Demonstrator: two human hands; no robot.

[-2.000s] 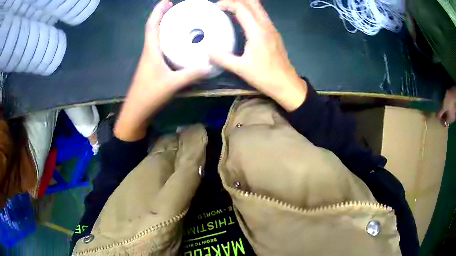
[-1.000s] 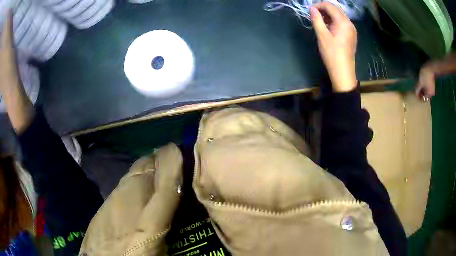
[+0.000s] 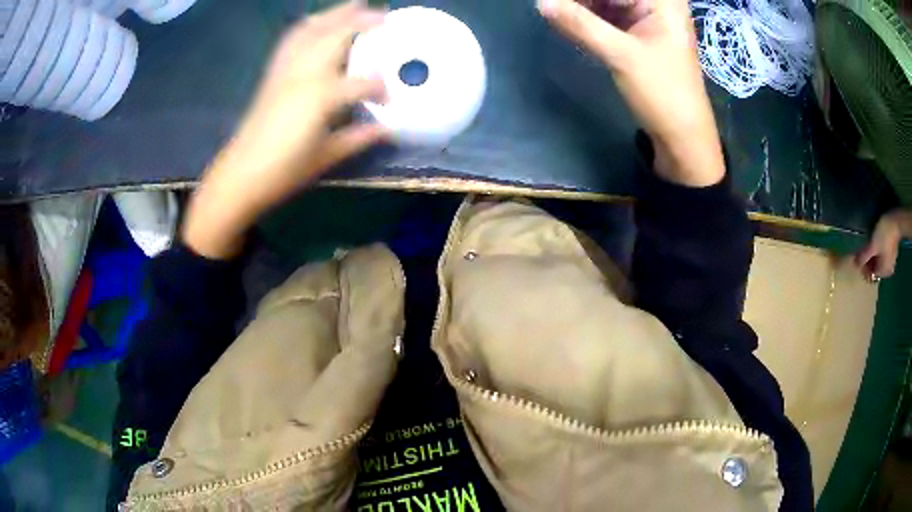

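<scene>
A round white plastic housing [image 3: 445, 100] with a dark centre hole lies on the dark bench top in front of me. My left hand [image 3: 310, 110] is at its left side, blurred, with the fingers spread and overlapping its left rim; I cannot tell if it grips. My right hand [image 3: 640, 60] is raised to the right of the housing, apart from it, with thumb and fingertips near the top picture edge. Whether a thin ring is between its fingertips cannot be made out. A pile of loose whitish rings [image 3: 755, 45] lies right of my right hand.
Ribbed white stacks of housings [image 3: 65, 60] stand at the back left of the bench [image 3: 560, 150]. A green fan [image 3: 870, 80] is at the right end. Another person's hand [image 3: 885, 245] is at the right edge, above a cardboard carton [image 3: 800, 320]. A blue stool [image 3: 110, 310] is low left.
My left hand has come from the far left stacks to the housing. My right hand has left the ring pile and moved nearer the housing. The view has shifted too.
</scene>
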